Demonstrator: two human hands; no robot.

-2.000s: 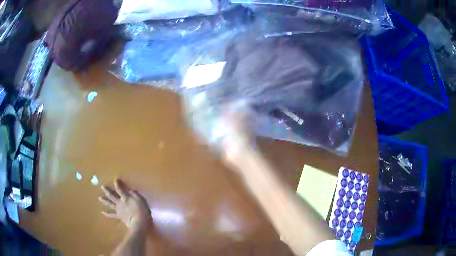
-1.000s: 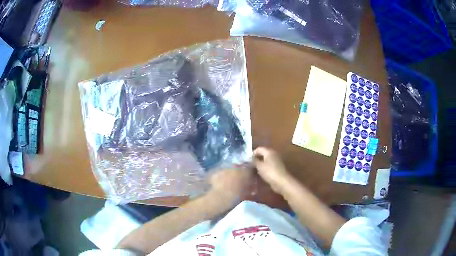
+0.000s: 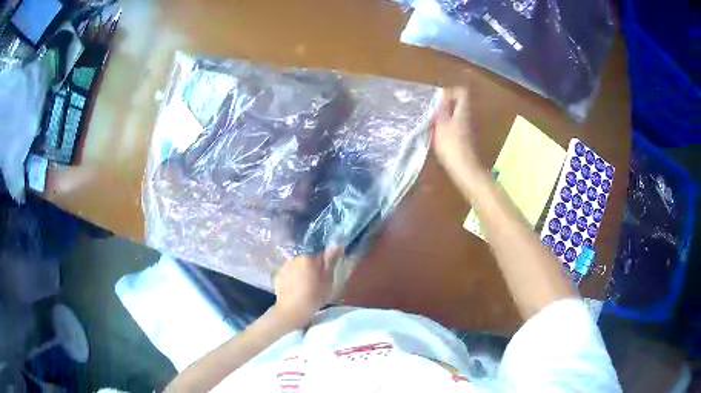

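A bagged garment (image 3: 254, 146), dark brownish cloth under glossy clear film with a small white label, lies on the desk in front of me. My left hand (image 3: 306, 282) is closed on the bag's near edge, close to its right corner. My right hand (image 3: 455, 130) is closed on the bag's far right corner. The bag's open-looking right edge stretches between both hands. The fingertips are partly blurred.
A yellowish pad (image 3: 526, 173) and a sheet of purple round stickers (image 3: 578, 201) with a turquoise clip lie to the right. Another bagged garment (image 3: 538, 46) lies at the far right. Blue crates (image 3: 659, 230) stand beyond the desk. A keyboard (image 3: 68, 115) is at left.
My right hand has moved away from my left hand to the bag's far right corner. The bag's right edge is now spread between them. The view has shifted and turned slightly.
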